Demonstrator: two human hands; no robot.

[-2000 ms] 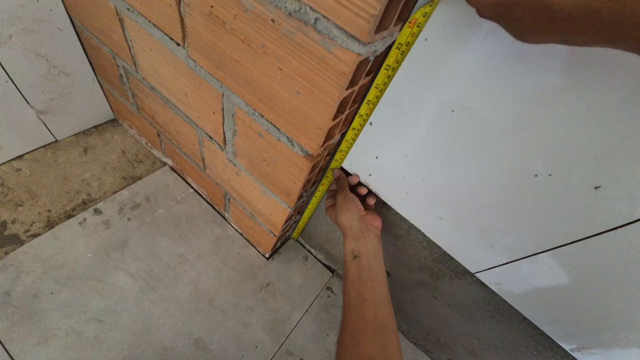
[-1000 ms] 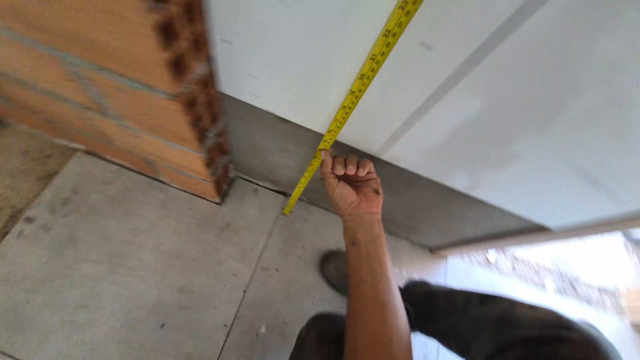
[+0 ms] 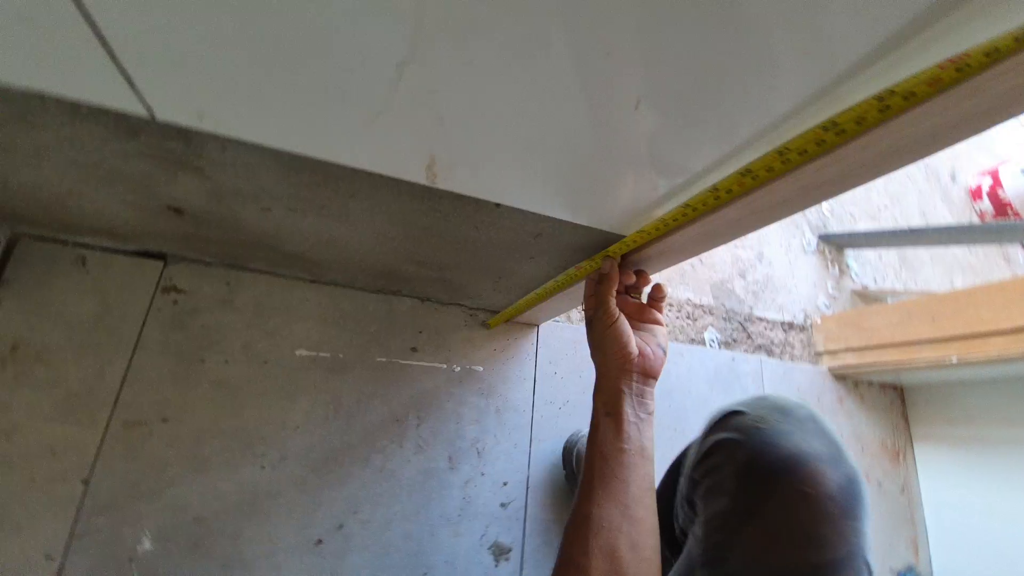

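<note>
My left hand (image 3: 626, 324) reaches up from the bottom, palm turned to the camera, its thumb pressing on the yellow tape measure blade (image 3: 748, 180) and its other fingers curled at the right. The blade runs from its end near the floor up to the top right, along the corner between the white wall tiles (image 3: 384, 88) and a pale wooden door jamb (image 3: 808, 172). Below the white tiles lies a bare grey band of wall (image 3: 320, 216). The blade's lower end is by the grey floor tiles (image 3: 320, 448). My right hand and the tape's case are out of view.
My bent knee (image 3: 772, 488) and a shoe (image 3: 573, 456) are at the lower right. Beyond the jamb are rough ground (image 3: 744, 320), a grey bar (image 3: 920, 235), a red and white object (image 3: 996, 194) and an orange-brown wooden frame piece (image 3: 928, 320).
The tape blade and my left hand have moved from the hollow brick wall end, across the tiled wall, to the door jamb. My right hand, at the top right two seconds ago, has left view.
</note>
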